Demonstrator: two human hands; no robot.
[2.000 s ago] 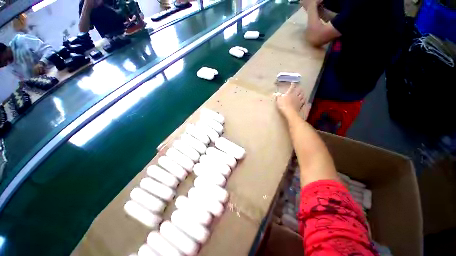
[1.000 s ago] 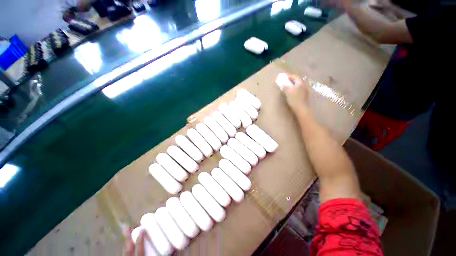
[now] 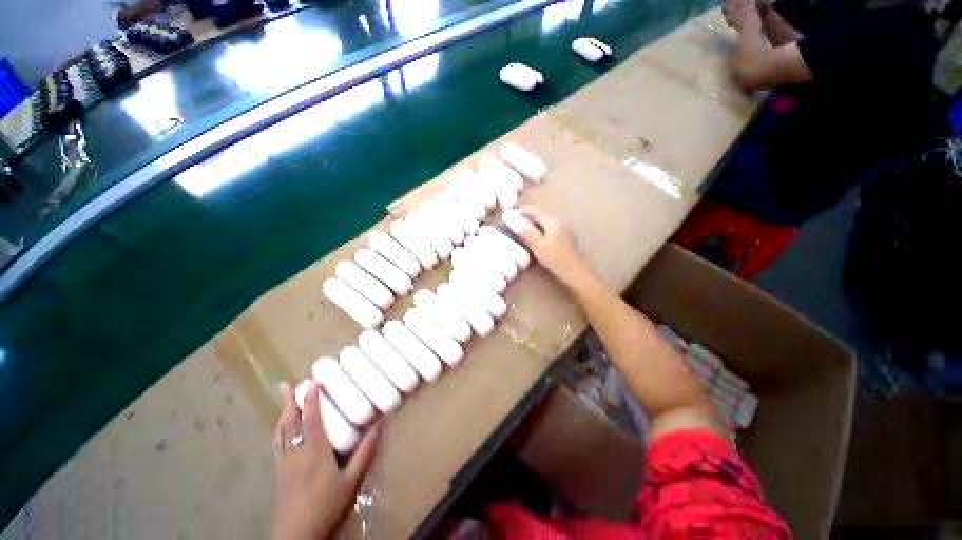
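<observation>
White covers [image 3: 403, 352] lie side by side in two slanting rows on the cardboard-covered bench [image 3: 591, 158]. My left hand [image 3: 314, 464], with a ring on one finger, is at the near end of the closer row, its fingers and thumb around the end cover [image 3: 340, 430]. My right hand [image 3: 553, 245] is at the far end of the same row, fingers on a white cover [image 3: 515, 220] that touches or lies close to the row. Its fingertips are partly blurred.
A green conveyor belt [image 3: 316, 195] runs beyond the bench, with covered pairs [image 3: 520, 77] on it. An open carton [image 3: 812, 364] with stacked white covers [image 3: 717, 382] is at my right. A person [image 3: 844, 116] in dark clothes sits further along the bench. Black units lie across the belt.
My right hand has come back from further up the bench to the row's far end with a white cover. My left hand has come fully into view at the near end.
</observation>
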